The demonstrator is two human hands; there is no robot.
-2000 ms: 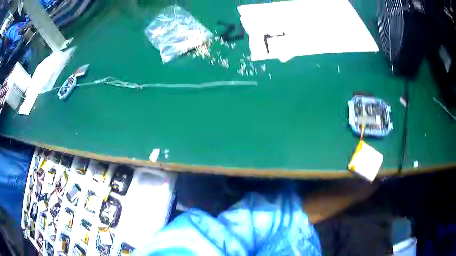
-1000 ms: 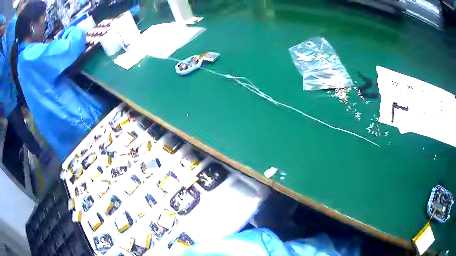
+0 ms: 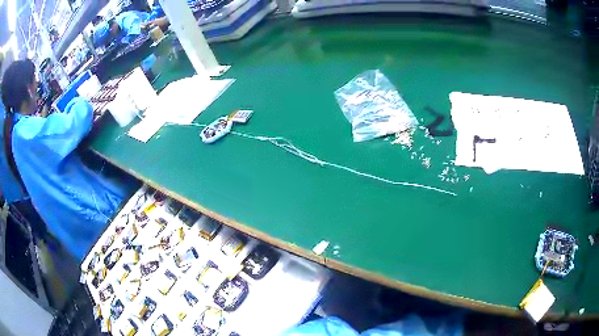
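Observation:
A light-blue watch housing with circuit board (image 3: 555, 252) lies on the green bench at the right. Its battery (image 3: 538, 301), a white square with a yellow taped edge, lies at the bench edge, joined by a short lead. Below the bench edge at the lower left is a foam tray (image 3: 289, 283) with rows of dark boards and batteries. Neither of my hands shows; only light-blue sleeve or smock cloth is visible at the bottom edge.
A second pale housing (image 3: 216, 130) lies left by a thin pale wire (image 3: 368, 175). A clear plastic bag (image 3: 376, 105) with scattered small parts (image 3: 404, 138) lies beside a white paper sheet (image 3: 532, 134). A person in blue (image 3: 59, 157) sits at the far left.
The view has swung left, then slightly back right since one second ago, bringing in the neighbouring person and more of the tray. The bench items look unmoved relative to each other.

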